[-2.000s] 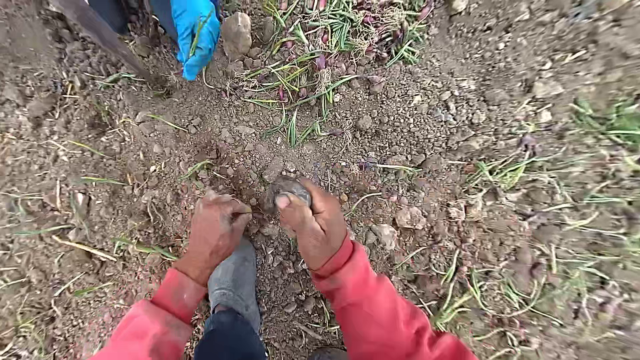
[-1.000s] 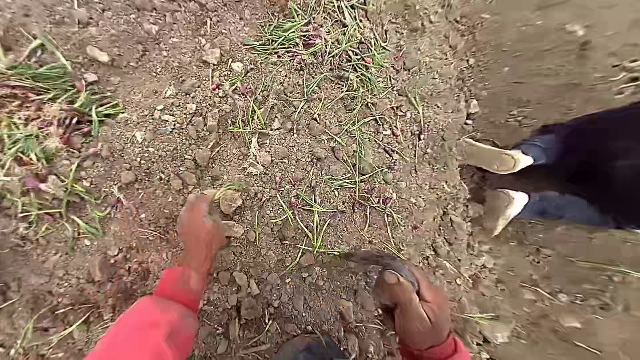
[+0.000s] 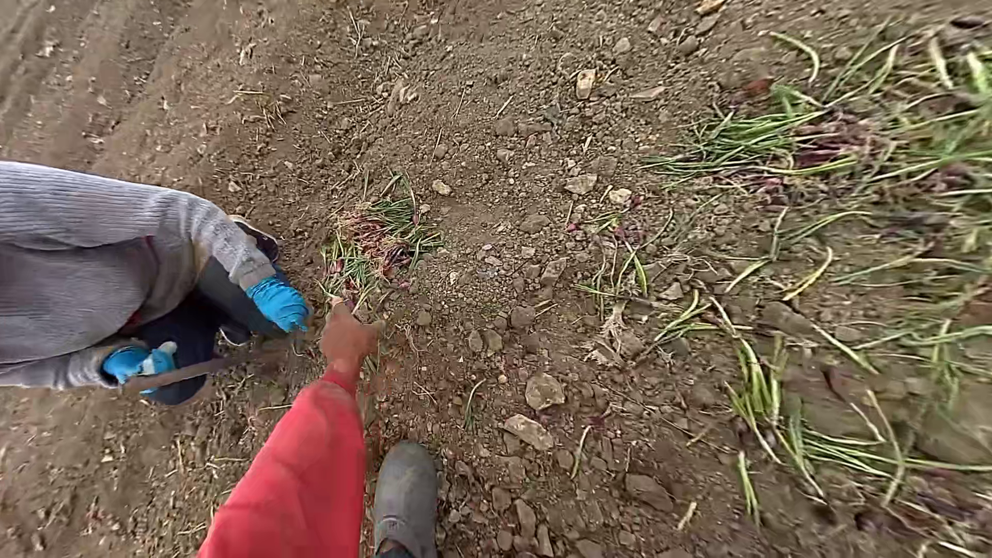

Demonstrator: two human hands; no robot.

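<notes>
My left hand (image 3: pixel 347 337), in a red sleeve, reaches out at the lower edge of a small heap of onion plants (image 3: pixel 380 244) with green leaves and reddish bulbs. Its thumb stands apart from the extended finger, and nothing shows held between them; the rest of the fingers are blurred. My right hand is out of view. A larger spread of pulled onions (image 3: pixel 837 147) lies on the soil at the upper right, with loose leaves below it.
At the left crouches a co-worker in a grey ribbed sweater (image 3: pixel 77 263). One blue-gloved hand (image 3: pixel 280 304) is close to my left hand; the other (image 3: pixel 139 363) grips a long, narrow tool (image 3: pixel 201 370). My boot (image 3: pixel 406 492) stands among stones (image 3: pixel 545 391) and clods.
The view has swung widely. My right hand, which held a dark, rounded object in the earlier frames, has left the view. My left hand is now beside the small onion heap.
</notes>
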